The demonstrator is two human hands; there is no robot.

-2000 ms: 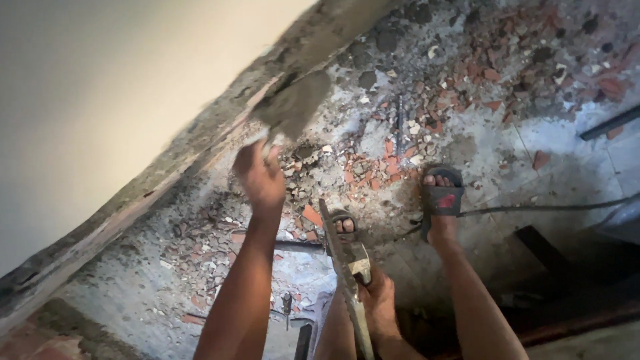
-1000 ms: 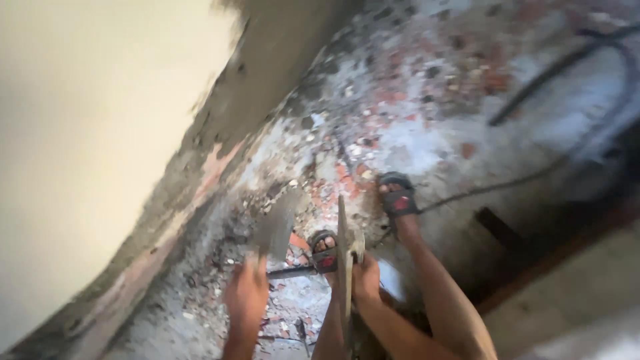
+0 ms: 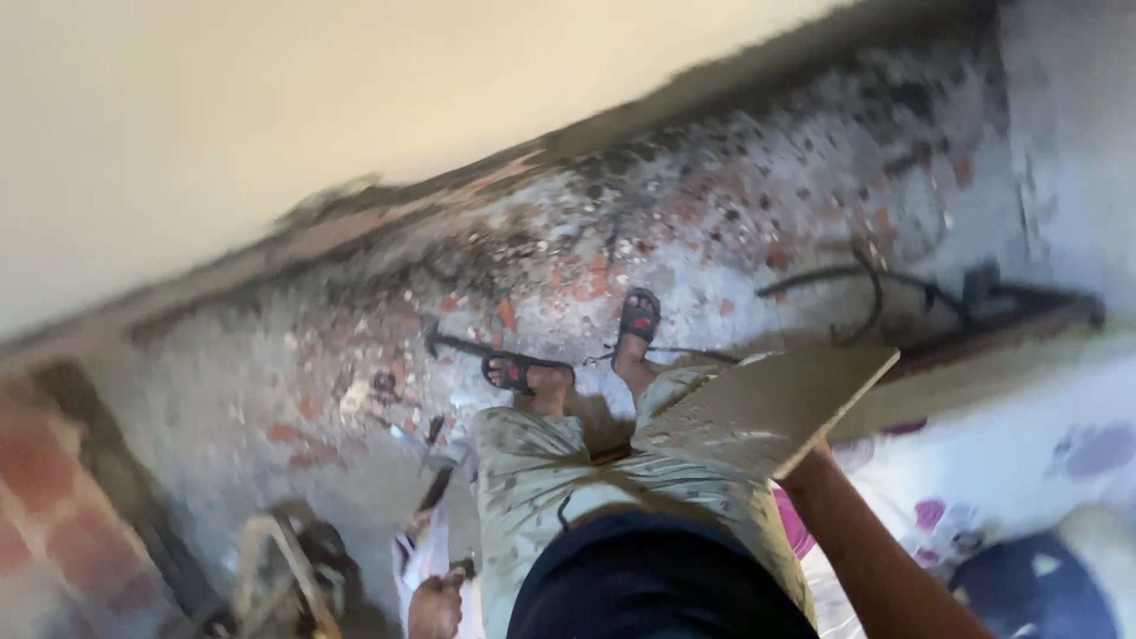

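My left hand [image 3: 435, 608] is at the bottom edge, left of my patterned trousers [image 3: 532, 497]. Its fingers are curled around what looks like the trowel's handle [image 3: 461, 566]; the blade cannot be made out. At the right, my right hand [image 3: 809, 461] grips a flat plasterer's board [image 3: 754, 408] from beneath, most of the fingers hidden. The board spans the right trouser leg, its upper face brownish and tilted. Past the trousers, my feet in dark sandals [image 3: 510, 371] rest on the rubble-strewn floor.
A cream wall [image 3: 266, 115] with a rough lower edge runs along the floor. Brick fragments [image 3: 586, 275] and a dark bar [image 3: 466, 344] lie near the feet. A hose-like dark line [image 3: 852, 275] is at right, brickwork [image 3: 62, 479] at left, a bucket-like container [image 3: 284, 568] at lower left.
The view has swung strongly, bringing the trousers into sight. My left hand has come down from near the wall to beside the trousers. The board, seen edge-on before, now shows its broad face.
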